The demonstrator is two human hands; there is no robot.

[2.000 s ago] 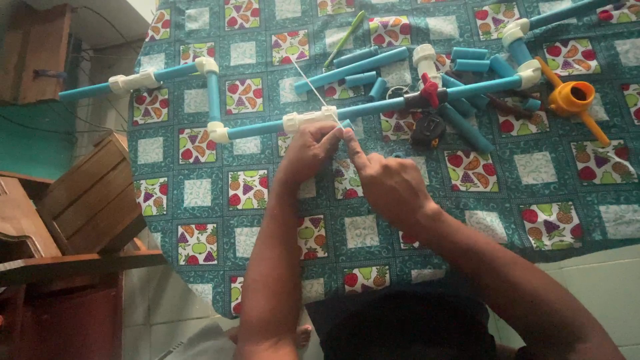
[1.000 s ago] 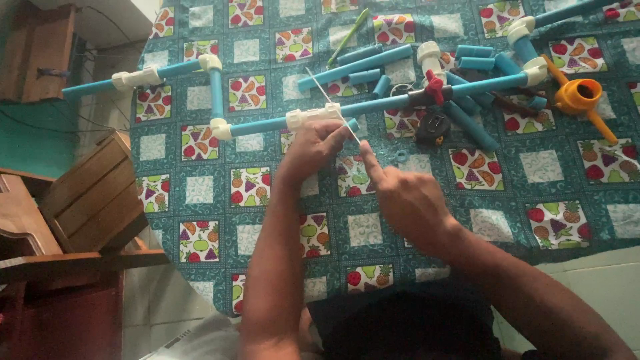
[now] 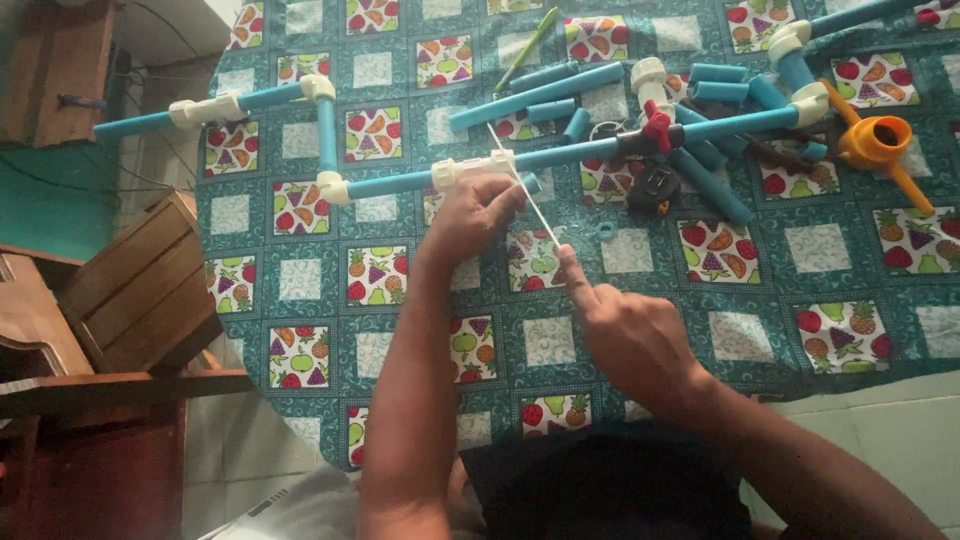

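My left hand [image 3: 476,217] grips a short blue pipe piece [image 3: 531,183], whose end shows past the fingers. My right hand [image 3: 637,337] holds a thin, pale blade [image 3: 541,217], perhaps a hacksaw blade, with the index finger stretched along its near end. The blade slants across the pipe piece beside my left fingertips; whether it touches cannot be told. Just beyond my left hand lies a cream pipe coupling [image 3: 472,169] on a long assembly of blue pipe [image 3: 566,154]. A red-handled valve [image 3: 658,129] sits in that assembly. A small blue ring [image 3: 606,230] lies near the blade.
Several loose blue pipe pieces [image 3: 540,96] and a green pen-like item [image 3: 526,49] lie beyond the assembly. A black tape measure [image 3: 652,189] and an orange tool with two handles [image 3: 876,142] are at the right. The fruit-patterned tablecloth [image 3: 300,279] curves at the left, near wooden furniture [image 3: 139,281].
My right hand has moved back toward my body and to the right, drawing the blade with it. My left hand has stayed on the pipe piece.
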